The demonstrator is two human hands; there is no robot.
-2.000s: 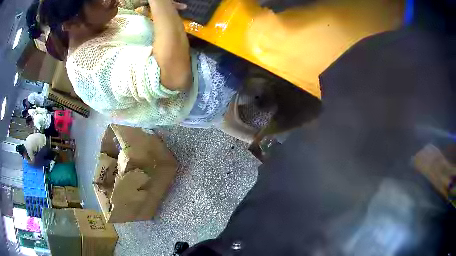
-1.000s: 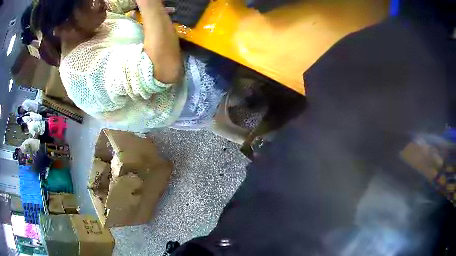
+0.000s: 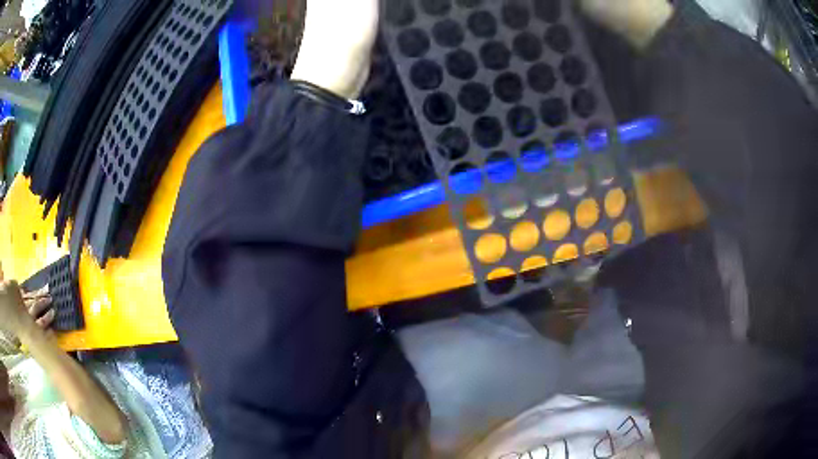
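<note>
A black perforated sheet (image 3: 516, 134) with rows of round holes hangs over the blue tray (image 3: 404, 204) and its near rim, down across the table edge. Blue rim and orange table show through its lower holes. Small black round pieces (image 3: 381, 161) lie in the tray. My left hand (image 3: 339, 45), with a thin dark wristband, is over the tray left of the sheet; its fingers are cut off by the top edge. My right hand (image 3: 632, 18) is blurred and partly cut off at the top, right of the sheet. Neither hand's grip shows.
A fanned stack of long black sheets (image 3: 108, 116) lies left of the tray on the yellow-orange table (image 3: 408, 264). At far left, another person's hand (image 3: 27, 309) is on a short holed sheet (image 3: 65, 291). A white item (image 3: 574, 428) with black lettering is at my lap.
The view has swung from the neighbour, floor and cardboard boxes to the tray and table. Both my hands, the holed sheet and the stack have come into view.
</note>
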